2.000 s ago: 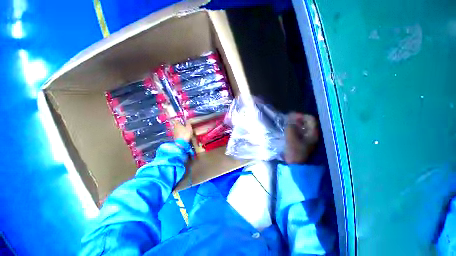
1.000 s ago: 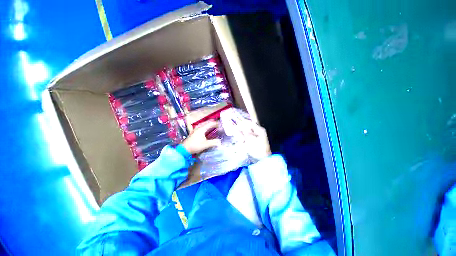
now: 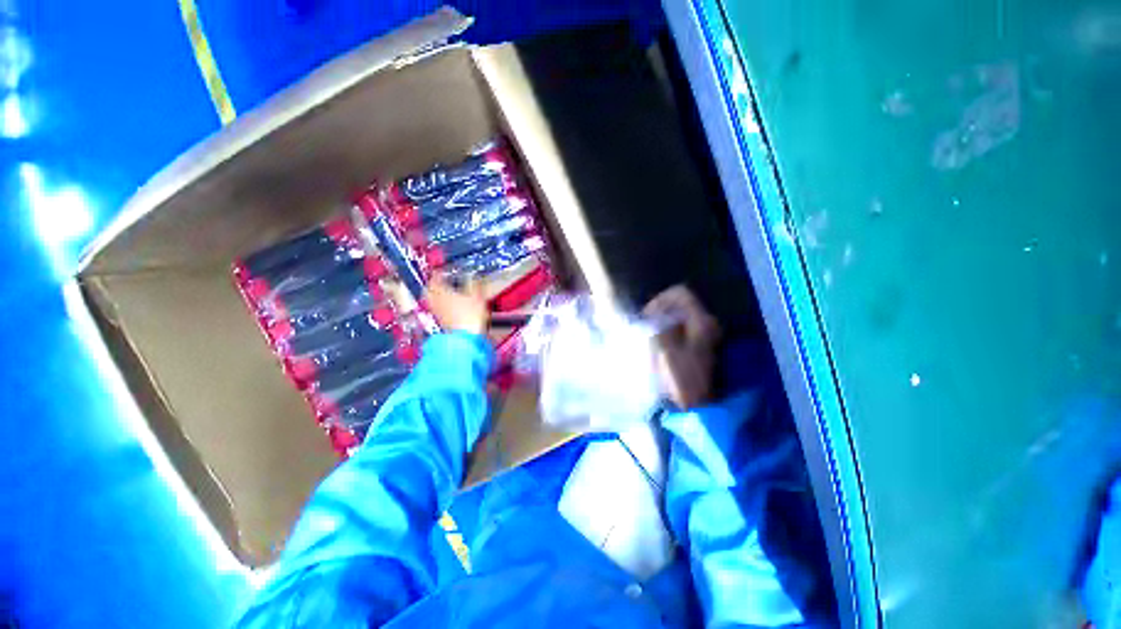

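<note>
Bagged housings (image 3: pixel 326 326), black with red ends, lie in rows inside an open cardboard carton (image 3: pixel 172 332). My left hand (image 3: pixel 457 305) reaches into the carton at the right-hand rows; its fingertips are partly hidden and I cannot tell if they grip anything. Red parts (image 3: pixel 523 290) lie just right of it. My right hand (image 3: pixel 688 344), blurred, is at the carton's right side and holds a crumpled clear plastic bag (image 3: pixel 596 363), which covers the carton's near right corner.
A dark green bench (image 3: pixel 934 307) with a metal edge runs along the right. A dark gap lies between the carton and the bench. The blue floor (image 3: pixel 74 492) with a yellow line surrounds the carton. Part of a blue sleeve shows at the far right edge.
My right hand has moved right, away from my left hand, with the clear bag. My left hand has moved up and slightly left. The view has shifted a little.
</note>
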